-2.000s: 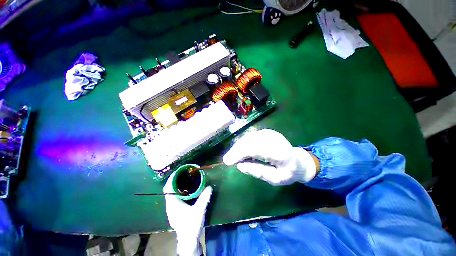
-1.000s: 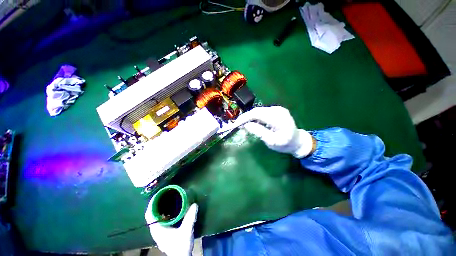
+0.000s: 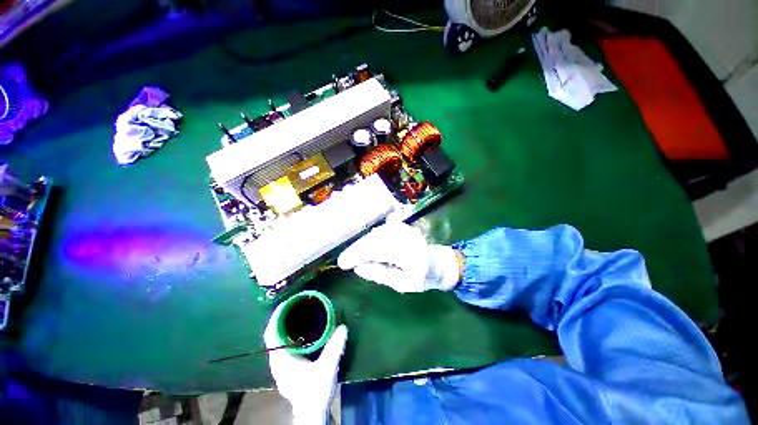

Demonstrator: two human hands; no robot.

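The green power board [image 3: 320, 178] lies tilted on the green mat, with two long white heatsinks, orange wound chokes and a yellow transformer. My right hand [image 3: 399, 259], in a white glove, is at the board's near edge. It pinches a thin brush [image 3: 320, 268], whose tip end lies along the near heatsink's lower side; the exact contact cannot be told. My left hand [image 3: 306, 373], also gloved, holds the green coating cup [image 3: 332, 319], dark inside, just below the board's near corner. A second thin dark stick [image 3: 241, 357] lies across the cup's rim and sticks out left.
A crumpled cloth [image 3: 145, 127] lies left of the board. Another board [image 3: 23, 236] is at the left edge. A fan [image 3: 490, 15], a black cylinder [image 3: 505, 70] and white paper [image 3: 570, 70] are at the back. A red-lined black tray [image 3: 665, 100] is back right.
Since one second ago, my right hand has moved left along the board's near edge, away from the choke end. Two seconds ago the brush was in the cup. The camera view has shifted too.
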